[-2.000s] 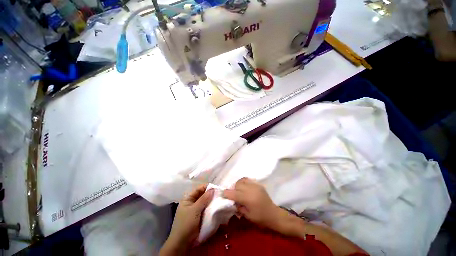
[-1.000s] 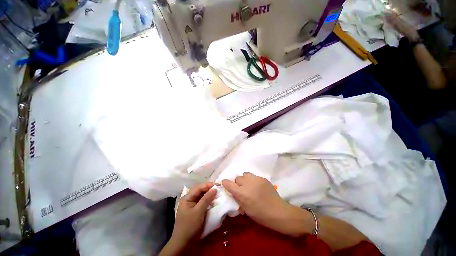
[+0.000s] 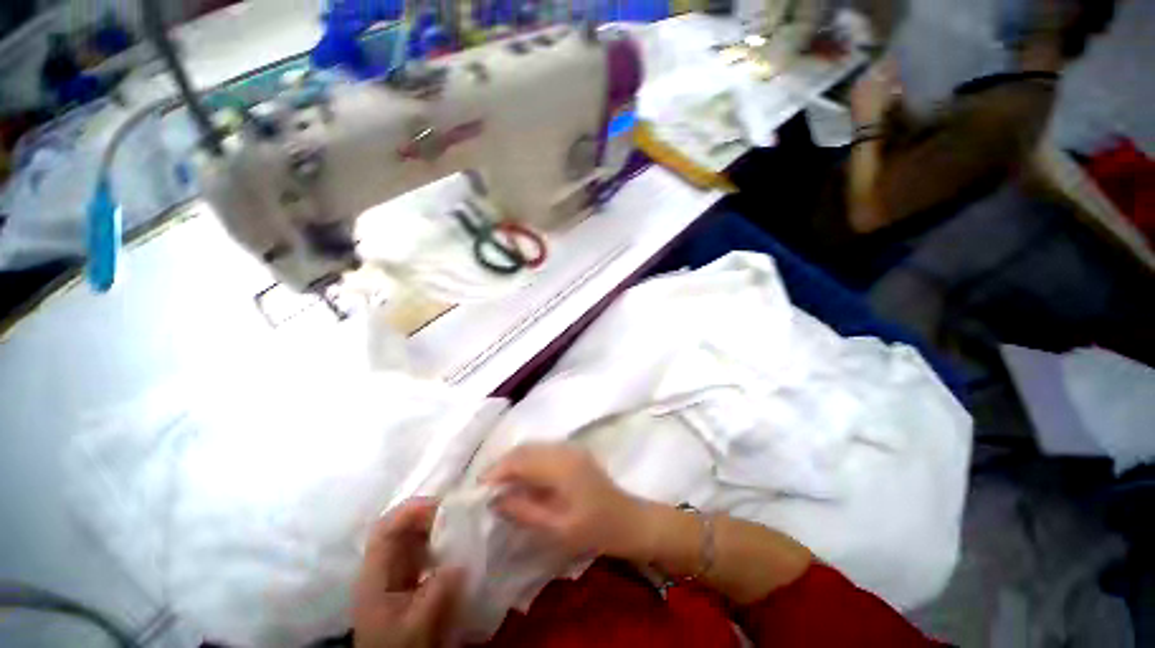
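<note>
A bright white garment (image 3: 633, 437) lies over the table's front edge and my lap. My left hand (image 3: 408, 576), at the bottom centre, holds its edge from the left, thumb apart from the curled fingers. My right hand (image 3: 557, 496), just right of it and a little higher, pinches the same folded white edge between its fingertips. The picture is blurred, so the exact finger contact on the cloth is hard to tell. Scissors (image 3: 500, 247) with one green and one red handle lie on white cut pieces (image 3: 418, 241) under the machine arm.
The sewing machine (image 3: 431, 139) stands behind the cloth on the white table top (image 3: 532, 332). A light-blue lamp tube (image 3: 101, 241) hangs at left. A yellow ruler-like piece (image 3: 684, 158) lies right of the machine. Another person's arm (image 3: 866, 158) is at the upper right.
The view has swung to the right, so the machine and cloth sit further left. Both hands still hold the cloth; their fingers have shifted, and the left hand's grip looks looser.
</note>
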